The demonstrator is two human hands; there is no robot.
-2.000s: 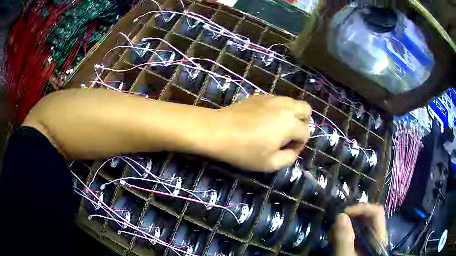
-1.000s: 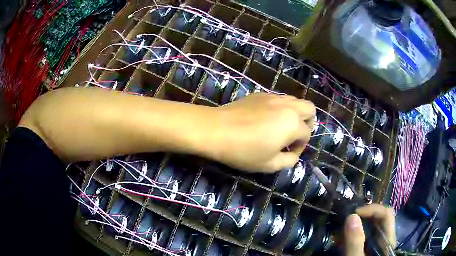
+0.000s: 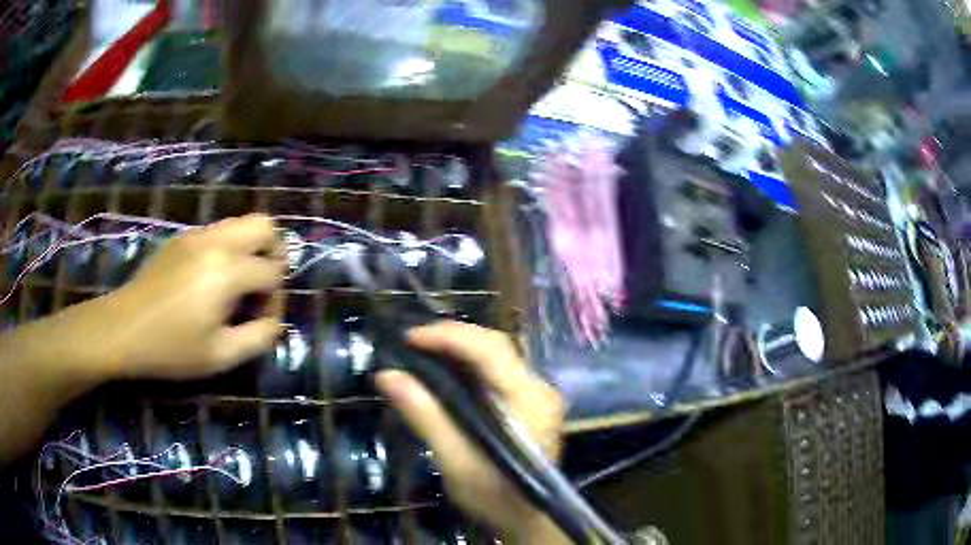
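Note:
A brown partitioned carton [image 3: 492,298] holds rows of dark round speakers [image 3: 296,460] with shiny spots. Thin pink and white lead wires [image 3: 138,213] lie across several rows. My left hand [image 3: 197,298] is over the carton at the left, fingers curled beside a speaker row; blur hides whether a wire is pinched in it. My right hand [image 3: 522,399] grips the dark soldering iron [image 3: 453,389] like a pen. The iron's blurred pale tip points up-left at the row right of my left hand; whether it touches a terminal cannot be told.
A brown-framed clear window [image 3: 367,122] stands behind the carton. Right of the carton are a pink-and-white wire bundle [image 3: 583,240], a black box [image 3: 692,240] with a blue light and a white disc [image 3: 809,333]. Further right are more divided trays [image 3: 868,240] and a person's dark clothing [image 3: 921,447].
The view has swung right, bringing the black box and far trays into fuller view. Both hands now appear further left in the picture. The right hand still holds the iron.

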